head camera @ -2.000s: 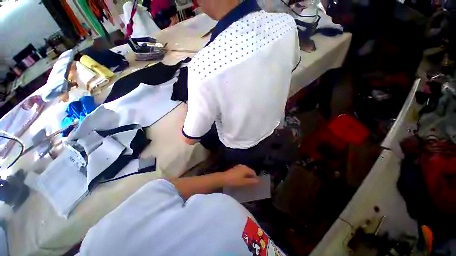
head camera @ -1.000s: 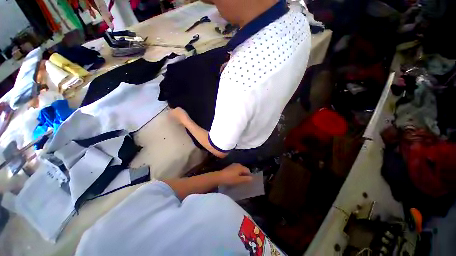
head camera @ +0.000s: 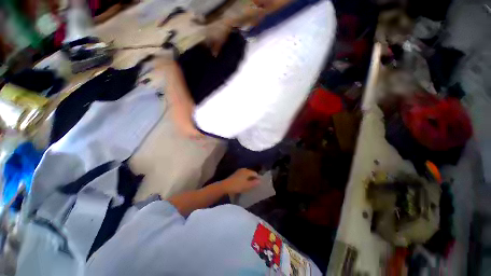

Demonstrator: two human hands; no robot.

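My left hand (head camera: 242, 181) reaches out from my light blue sleeve at the lower middle. Its fingers are closed on a small flat grey cut piece (head camera: 260, 191), which hangs over the dark space between the two tables. The overlock machine (head camera: 404, 207) stands on the white machine table (head camera: 352, 178) at the lower right, blurred, away from my hand. My right hand is out of the picture.
Another person in a white shirt (head camera: 269, 81) leans over the cloth-covered table (head camera: 172, 164) with black cloth. Pale and black cut pieces (head camera: 102, 124) lie on it. A red stool (head camera: 325, 101) and a red plastic bag (head camera: 437, 121) are at the right.
The view has swung right, bringing the overlock machine further into the picture. The other person bends lower, with an arm stretched over the table. My left hand still holds the grey piece.
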